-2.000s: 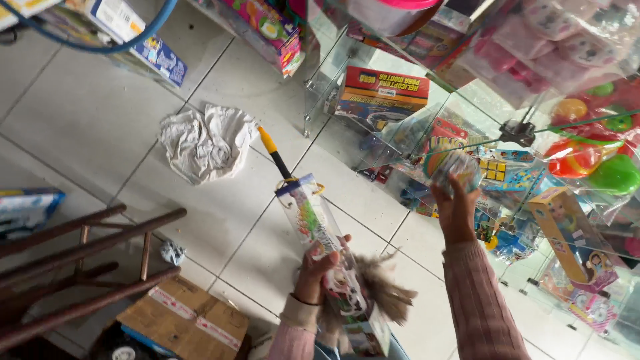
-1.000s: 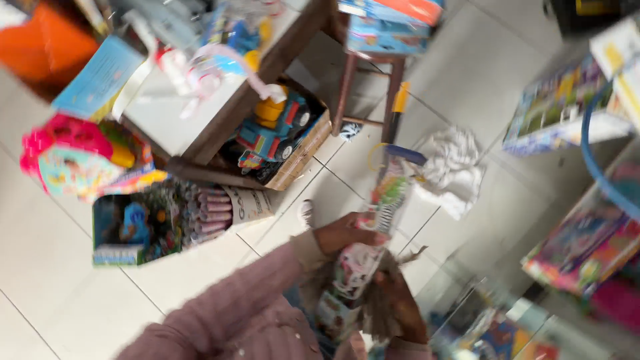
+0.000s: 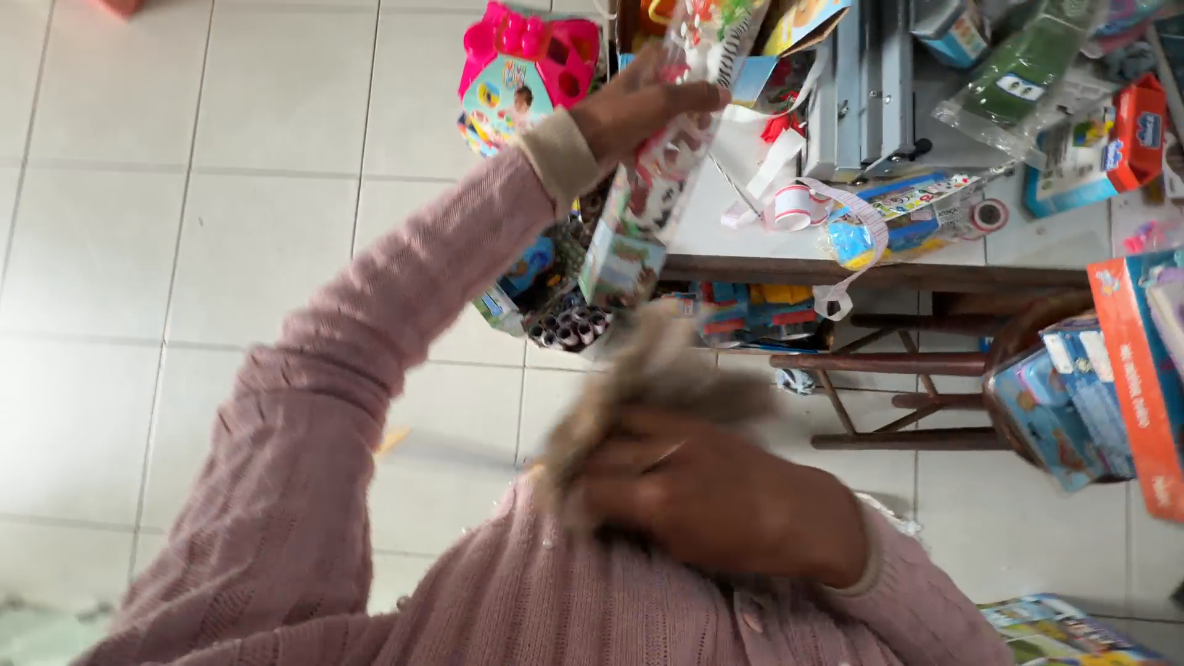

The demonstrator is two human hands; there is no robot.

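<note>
My left hand (image 3: 638,111) grips a long clear-and-printed package of toy animals (image 3: 671,176), tilted, its upper part running out of view at the top. Its lower end hangs beside the edge of the white table (image 3: 731,227). Close to my chest, my right hand (image 3: 712,490) is closed on a greyish-brown cloth (image 3: 629,388), bunched and blurred by motion. The loose part of the cloth spreads just below the package's lower end.
Price-label rolls (image 3: 794,205), a grey metal case (image 3: 860,92) and bagged toys lie on the table. A pink toy (image 3: 532,65) stands left of it. Below are boxed toy vehicles (image 3: 763,314); at right, a wooden stool (image 3: 1004,379) bears boxes. Tiled floor (image 3: 268,222) shows at left.
My right hand, on a round striped thing at the glass shelf two seconds ago, is now closed on the cloth near my chest. My left hand keeps the package. The view has swung to the table.
</note>
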